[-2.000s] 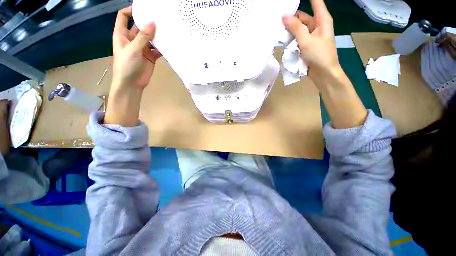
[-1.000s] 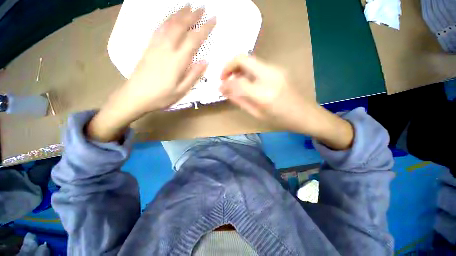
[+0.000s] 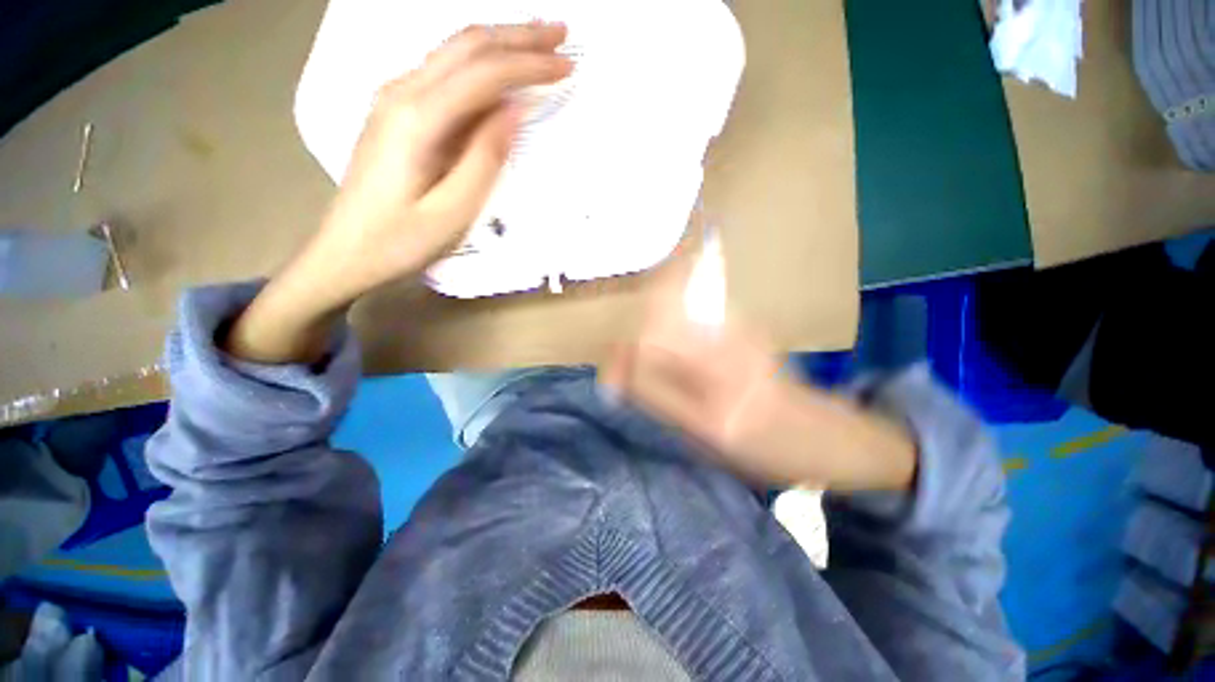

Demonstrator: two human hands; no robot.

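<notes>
A white housing point(image 3: 626, 147) lies flat on the brown cardboard in front of me, its top cut off by the picture's edge. My left hand point(image 3: 433, 153) is over its left half, fingers bent and slightly apart, with nothing seen in it. It hides part of the dot ring; whether it touches is unclear. My right hand point(image 3: 706, 380) is blurred, at the cardboard's front edge, nearer to me than the housing and apart from it. A white piece that looks like a cloth point(image 3: 706, 283) shows at its fingers.
Cotton swabs point(image 3: 83, 157) and a translucent bottle point(image 3: 51, 264) lie at left on the cardboard point(image 3: 240, 200). A green strip point(image 3: 933, 147) separates it from a second cardboard, with a crumpled white cloth point(image 3: 1039, 47) and another person's sleeve point(image 3: 1175, 80) at the upper right.
Two seconds ago both hands held a housing up over a stack. Now one lies lower in front of me. Since one second ago my right hand has moved back towards me, off it.
</notes>
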